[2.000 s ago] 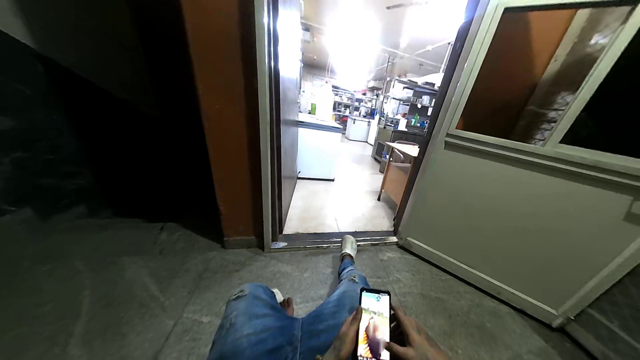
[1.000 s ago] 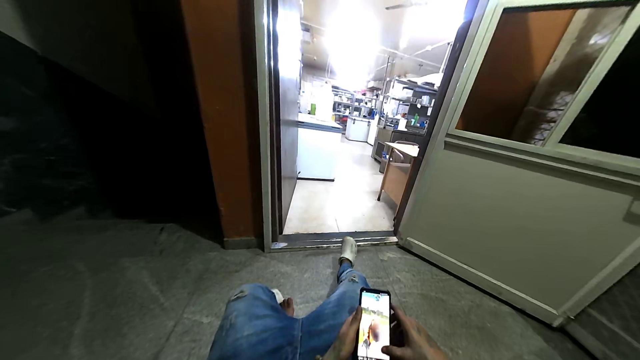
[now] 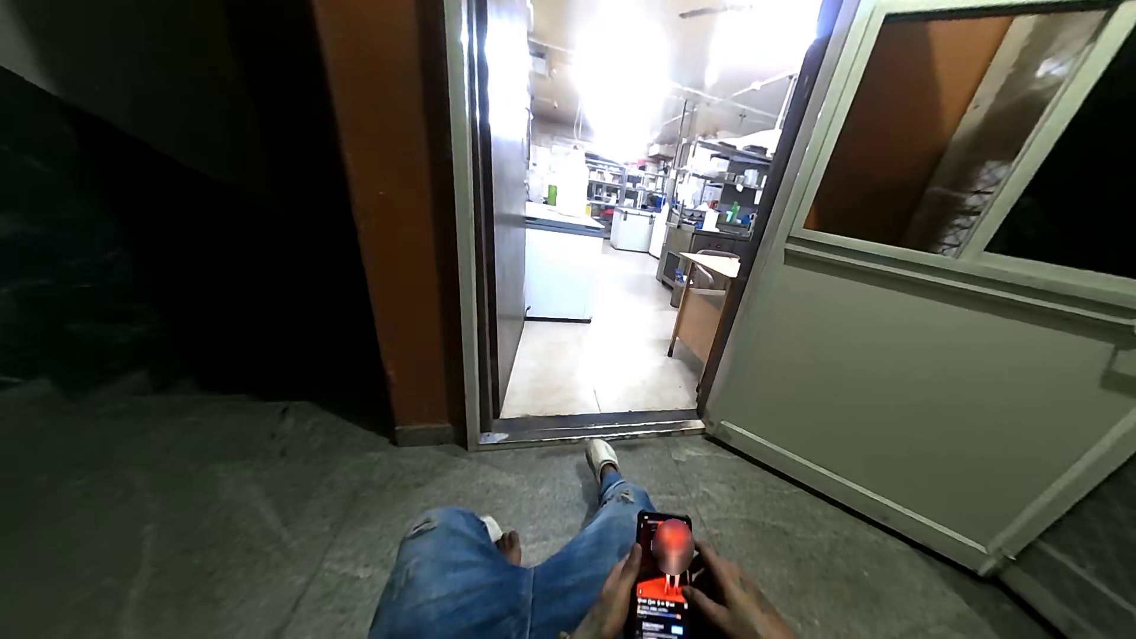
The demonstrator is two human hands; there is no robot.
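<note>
A black smartphone with a lit screen is held upright at the bottom of the view, over my right thigh. My left hand grips its left edge. My right hand holds the other edge, its thumb close to the lower part of the screen. Red and dark pictures and small writing fill the display. My legs in torn blue jeans stretch forward beneath, and one white shoe rests just short of the door sill.
An open doorway with a metal sill lies ahead. Beyond it are a white chest unit, a wooden desk and metal shelving. A grey panelled door stands at right, an orange-brown pillar at left.
The picture on the phone screen has changed from a bright one to a red and dark one. Both hands still hold the phone in about the same place.
</note>
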